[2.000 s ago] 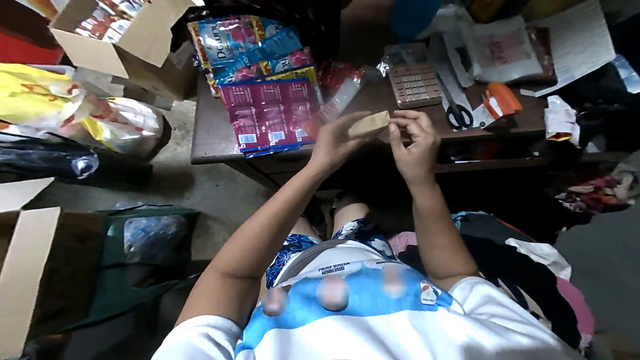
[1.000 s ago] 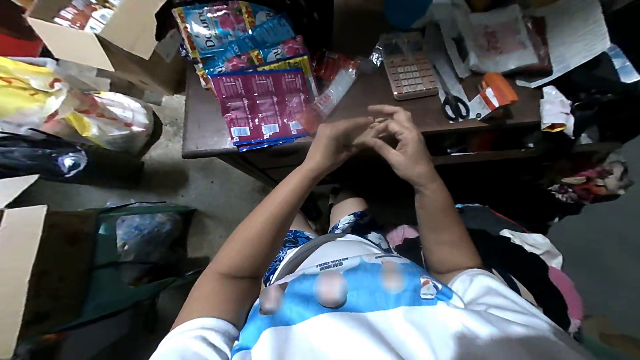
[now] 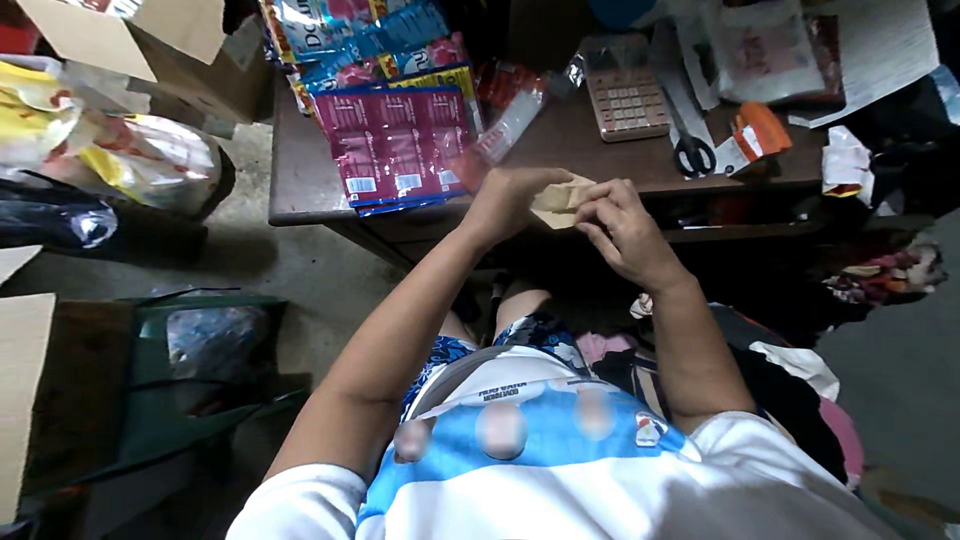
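A small tan paper piece (image 3: 557, 201), perhaps a little envelope or bag, is held between my hands just off the desk's front edge. My left hand (image 3: 511, 201) grips its left side, thumb over the top. The fingertips of my right hand (image 3: 616, 225) pinch its right edge. Left of my hands, purple sachet strips (image 3: 401, 142) lie on the desk, over blue fabric softener sachets (image 3: 360, 41). A clear and red plastic wrapper (image 3: 510, 127) lies just behind my left hand. Farther right are a pink calculator (image 3: 626, 94) and scissors with black handles (image 3: 694, 155).
The brown desk (image 3: 555, 150) also bears an orange and white packet (image 3: 759, 139) and plastic bags (image 3: 772, 56). Open cardboard boxes (image 3: 187, 67) and a yellow and white plastic bag (image 3: 112, 150) stand at the left. A cloth pile (image 3: 795, 397) lies by my right arm.
The tan paper looked flat and folded two seconds ago and was mostly hidden by my fingers one second ago; it now shows spread wider between my hands.
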